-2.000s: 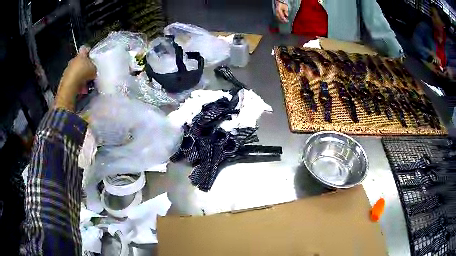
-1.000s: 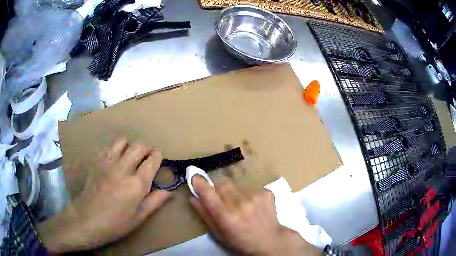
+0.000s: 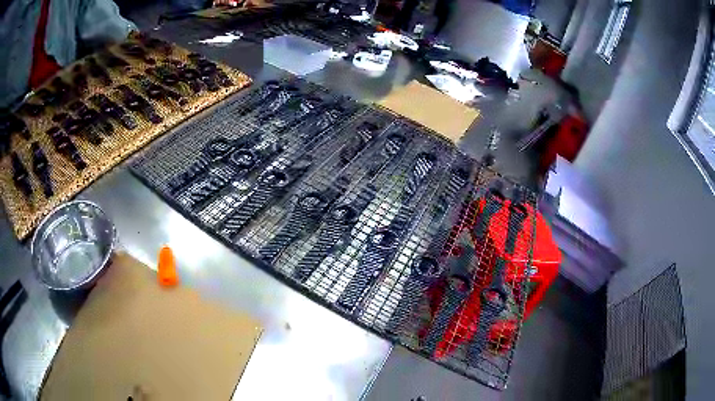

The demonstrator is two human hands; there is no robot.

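No hand is clearly in view. A large dark wire mesh rack [image 3: 376, 270] lies across the middle, holding rows of black watch cases with bracelets. The tan cardboard mat [image 3: 149, 337] is at the lower left, cut off by the bottom edge. A tiny dark spot shows at its lower edge; I cannot tell what it is. A shiny round steel bowl [image 3: 74, 244] stands beyond the mat at the left. A small orange finger cot [image 3: 167, 267] stands between the mat and the rack.
A woven tray [image 3: 102, 160] with rows of dark watches is at the upper left, with a person [image 3: 70, 31] behind it. A red crate [image 3: 521, 251] is under the rack's right end. White stacked sheets [image 3: 580, 227] and another mesh panel [image 3: 644, 329] are at the right.
The view has swung right, to the rack. Both hands, the watch and the white cloth on the right fingertip, seen one second ago, are out of the picture.
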